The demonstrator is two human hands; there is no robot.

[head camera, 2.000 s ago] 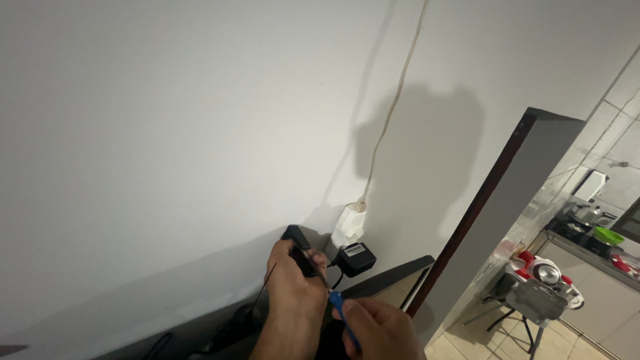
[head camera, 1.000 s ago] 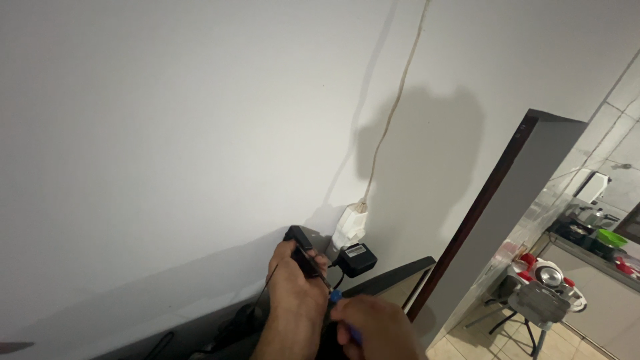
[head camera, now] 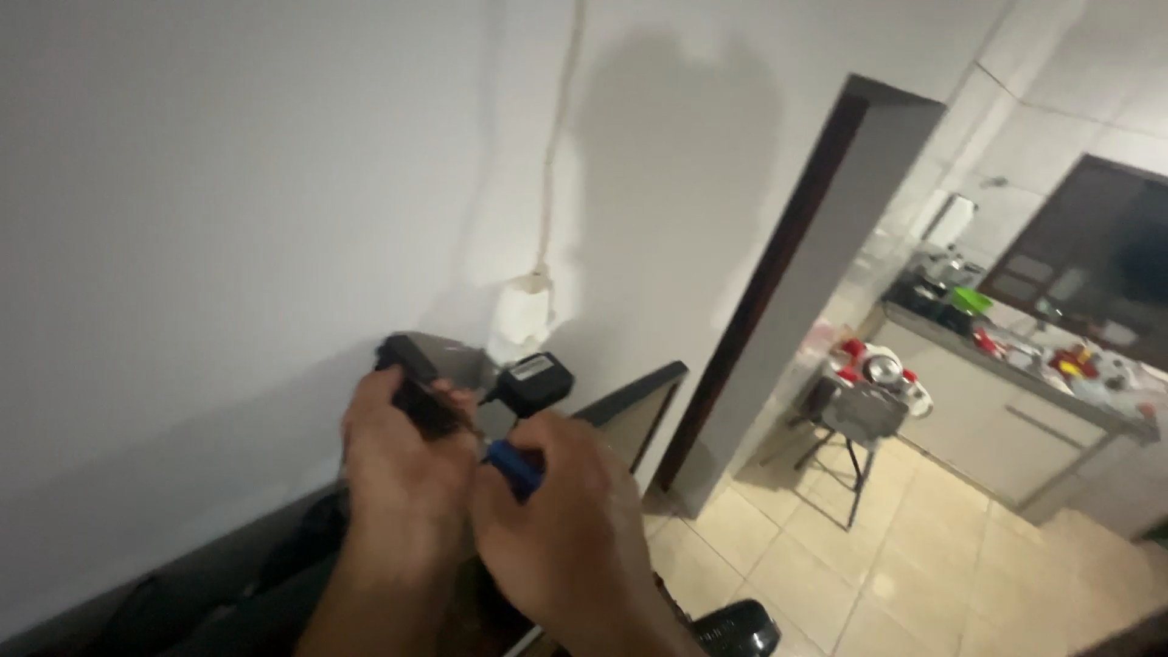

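Observation:
My left hand (head camera: 406,465) grips a dark object (head camera: 424,406), too blurred to name, close to the wall. Beside it, my right hand (head camera: 557,511) holds a screwdriver by its blue handle (head camera: 516,468), the shaft pointing at the dark object. Whether the tip touches it cannot be told. Just beyond both hands, a black power adapter (head camera: 536,383) hangs by a white plug or socket block (head camera: 520,319), from which a pale cord (head camera: 549,173) runs up the wall.
A dark-edged panel (head camera: 630,401) stands right of the hands, near a doorway frame (head camera: 803,265). Dark cables lie low at left. A black glossy object (head camera: 739,630) is at the bottom. Beyond the doorway are a small stand (head camera: 858,415) with kitchenware and a counter (head camera: 1013,365).
The view has shifted, showing more of the kitchen and floor. Both hands keep hold of the dark object and the screwdriver.

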